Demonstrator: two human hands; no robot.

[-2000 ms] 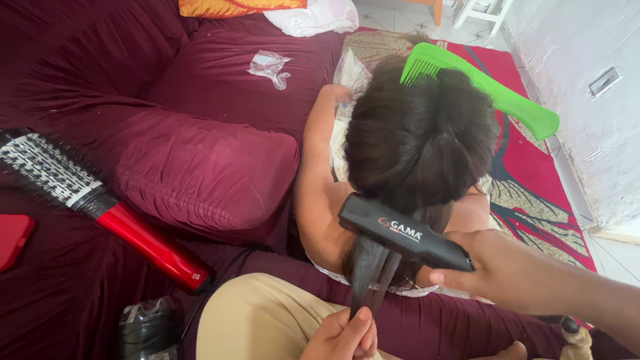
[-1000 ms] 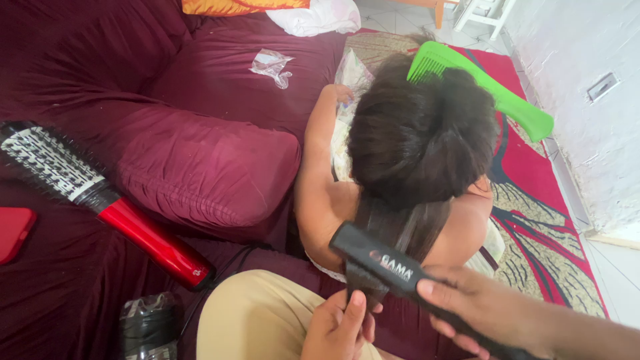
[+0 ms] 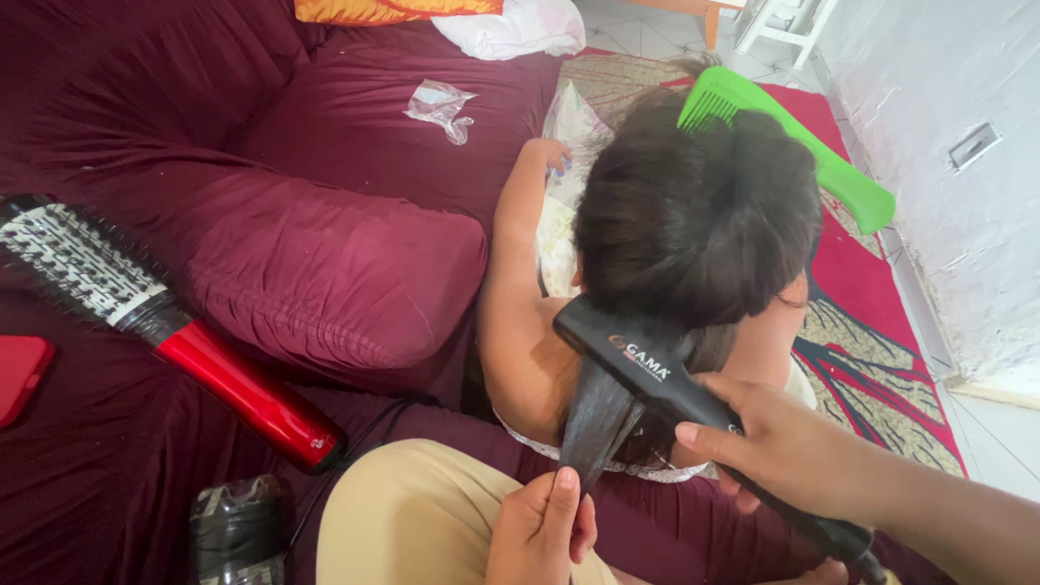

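My right hand (image 3: pixel 756 447) grips a black GAMA flat iron (image 3: pixel 642 357), whose head lies across a strand of dark hair (image 3: pixel 597 414) near the nape of a seated person. The lower end of that strand is pinched between the thumb and fingers of my left hand (image 3: pixel 548 524). The person (image 3: pixel 699 203) sits facing away in front of my knee. A green comb (image 3: pixel 812 154) is stuck in the hair at the top of the head. How far the iron's plates are closed is hidden.
On the maroon sofa (image 3: pixel 325 276) lie a red and black round hot-air brush (image 3: pixel 244 390), a red object (image 3: pixel 20 378), a clear plastic wrapper (image 3: pixel 439 106) and a dark clear-ended item (image 3: pixel 240 528). A patterned rug (image 3: pixel 869 349) and white wall (image 3: pixel 959 219) are at right.
The flat iron has moved up from lower along the strand to close beneath the gathered hair. My left hand keeps its pinch on the strand.
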